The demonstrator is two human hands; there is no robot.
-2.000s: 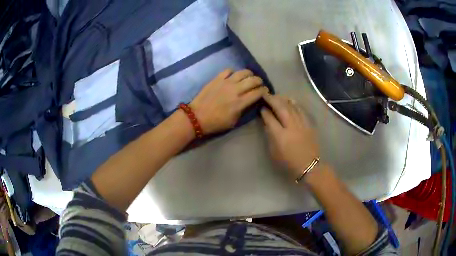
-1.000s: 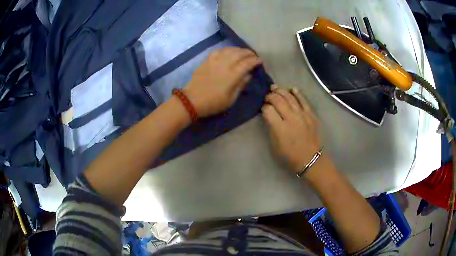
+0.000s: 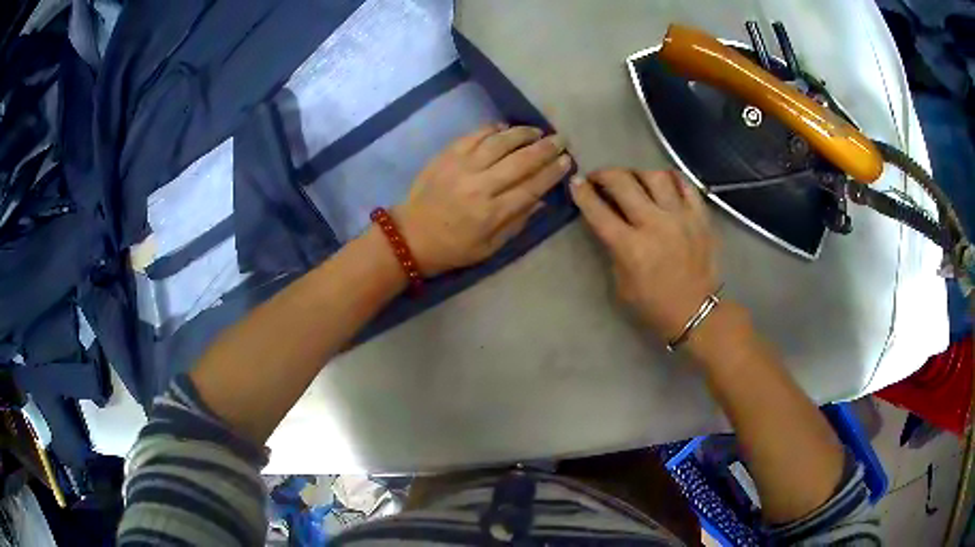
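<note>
A dark navy garment piece (image 3: 264, 203) with pale blue-grey panels lies spread on the white-covered ironing table (image 3: 470, 374). My left hand (image 3: 476, 198), with a red bead bracelet, rests on it, fingertips at the corner of its right edge. My right hand (image 3: 658, 240), with a metal bangle, reaches the same corner from the right, thumb and fingertips at the edge; the fingertips of both hands nearly meet there. Whether the right fingers pinch the cloth is partly hidden. The steam iron (image 3: 738, 150), with an orange handle, lies to the right of my hands.
Heaped dark cloth (image 3: 32, 214) hangs at the far left. Hoses (image 3: 919, 198) run from the iron to the right edge. A blue plastic basket (image 3: 700, 491) and a red item (image 3: 935, 385) are below the table, with scraps (image 3: 342, 500) near my body.
My left hand has come down from the cloth's upper edge to the corner. My right hand has shifted slightly right and turned. The garment's lower edge is folded in more than one second ago.
</note>
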